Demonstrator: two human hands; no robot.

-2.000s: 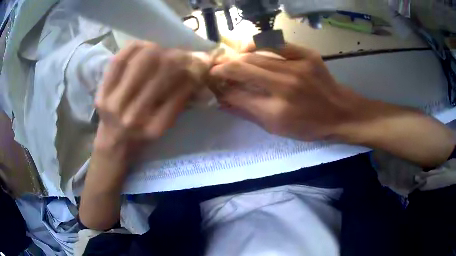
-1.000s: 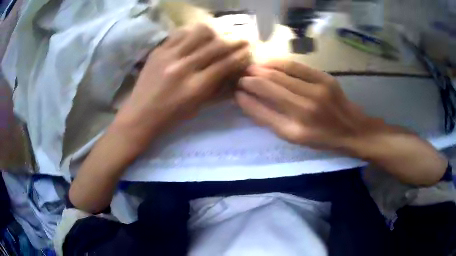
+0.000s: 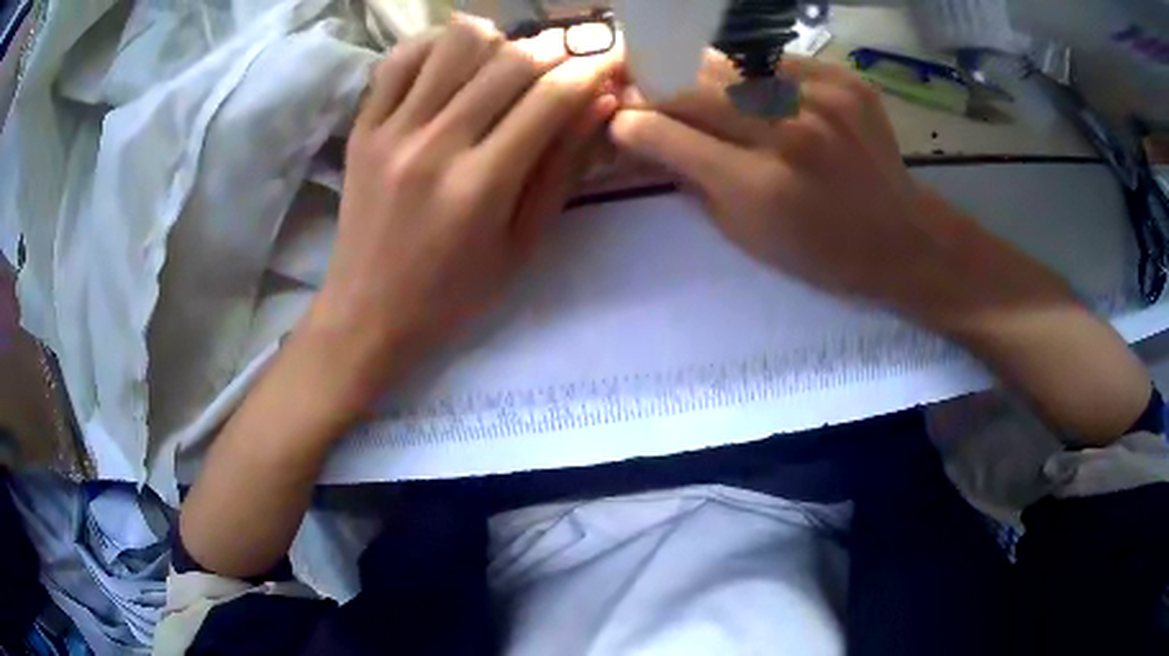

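Note:
The light beige garment panel point(image 3: 224, 167) lies bunched at the left of the machine and runs up to my left hand. My left hand point(image 3: 455, 167) is bent over the panel's edge, its fingertips in the bright glow just left of the needle area. My right hand point(image 3: 808, 186) lies palm down at the right of the glow, thumb and forefinger almost touching my left fingertips. Any cloth under it is hidden. The white sewing machine head point(image 3: 669, 45) stands above and between the hands. A dark spring-like attachment point(image 3: 759, 58) stands over my right fingers.
Yellow-green and blue snips point(image 3: 929, 87) lie behind the table seam. Black-handled scissors point(image 3: 1122, 167) lie at the far right. Ruler marks run along the white front table edge point(image 3: 667, 429). Pale cloth point(image 3: 673, 570) lies over the lap, and more hangs at the lower left.
Since two seconds ago both hands have moved up and farther in at the needle. The left hand has moved right and the raised cloth above it is down. The table seam now shows between the hands.

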